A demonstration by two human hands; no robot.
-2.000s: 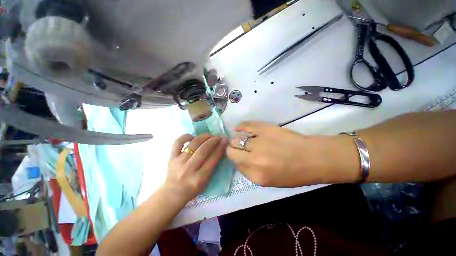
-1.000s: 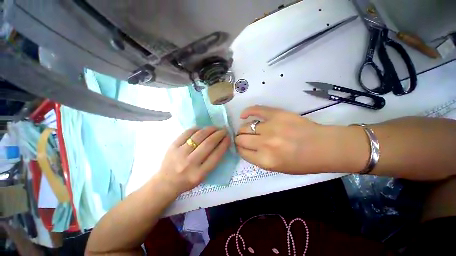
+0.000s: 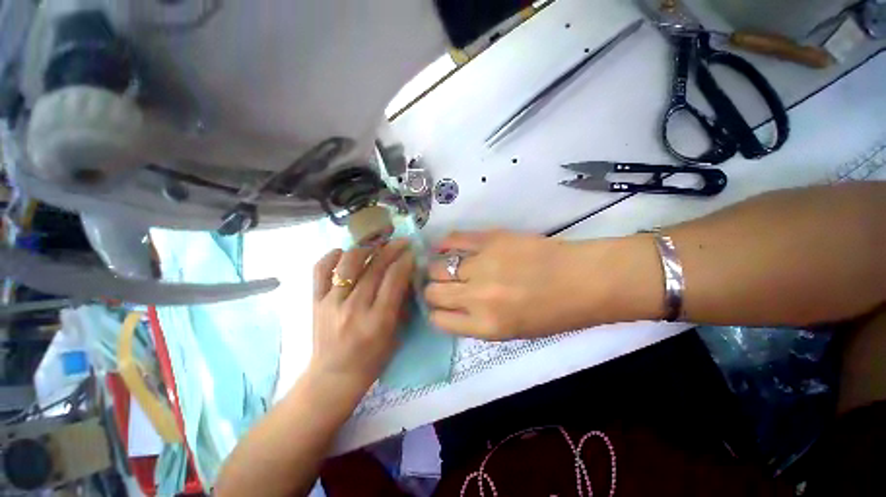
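Observation:
A light mint-green fabric piece (image 3: 424,351) lies on the machine bed, running from the needle area towards the table's front edge. My left hand (image 3: 361,309) lies flat on it, fingertips close to the tan block (image 3: 370,225) beside the needle. My right hand (image 3: 486,284) pinches the fabric's right edge between thumb and fingers, close beside the left fingertips. The large whitish-grey sewing machine head (image 3: 262,78) hangs over the work. The presser foot and needle are mostly hidden by the block and too small to make out.
Black thread snips (image 3: 643,179), black-handled shears (image 3: 724,102), silver tweezers (image 3: 563,85) and a wooden-handled tool (image 3: 780,48) lie on the right. More mint strips (image 3: 221,340) lie at left beside a red-rimmed basket (image 3: 173,374). A ruler strip (image 3: 525,344) runs along the front edge.
The view has shifted, so the machine head and tools appear displaced. My left fingertips are now nearer the tan block. Both hands remain at the fabric.

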